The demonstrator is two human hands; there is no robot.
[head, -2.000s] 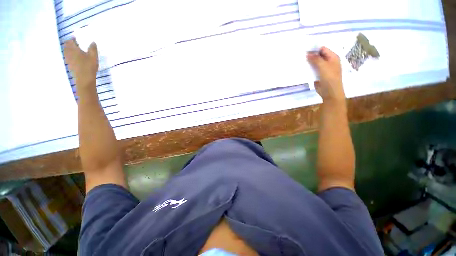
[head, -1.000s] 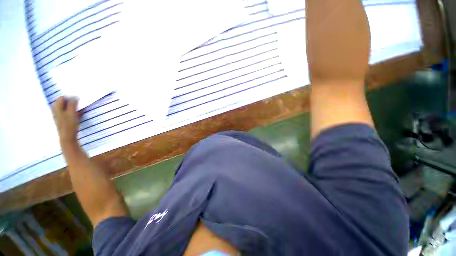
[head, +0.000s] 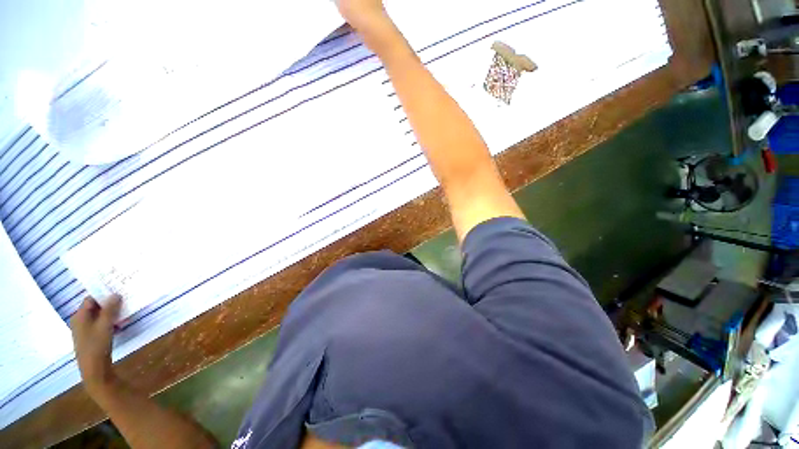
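Striped fabric point(head: 39, 188), pale with dark blue stripes, lies on the table. A long white paper pattern point(head: 263, 180) lies along the near edge; my left hand point(head: 98, 326) is at its lower left corner, thumb and finger pinching the paper. A second, larger white pattern piece point(head: 201, 61) lies beyond it, with its left end curled up. My right hand point(head: 359, 10) is at that piece's right end, cut off by the top edge, so its fingers are hidden. A small open box of pins point(head: 502, 81) sits to the right.
The worn brown table edge point(head: 561, 145) runs diagonally in front of me. A green floor point(head: 604, 188) lies below. At the right are a black fan point(head: 720, 182), blue items, a shelf or trolley and crumpled white material.
The view has turned and shifted right. The long near pattern now lies flat over stripes that were exposed. My right hand has moved to the far paper, and the pin box shows again.
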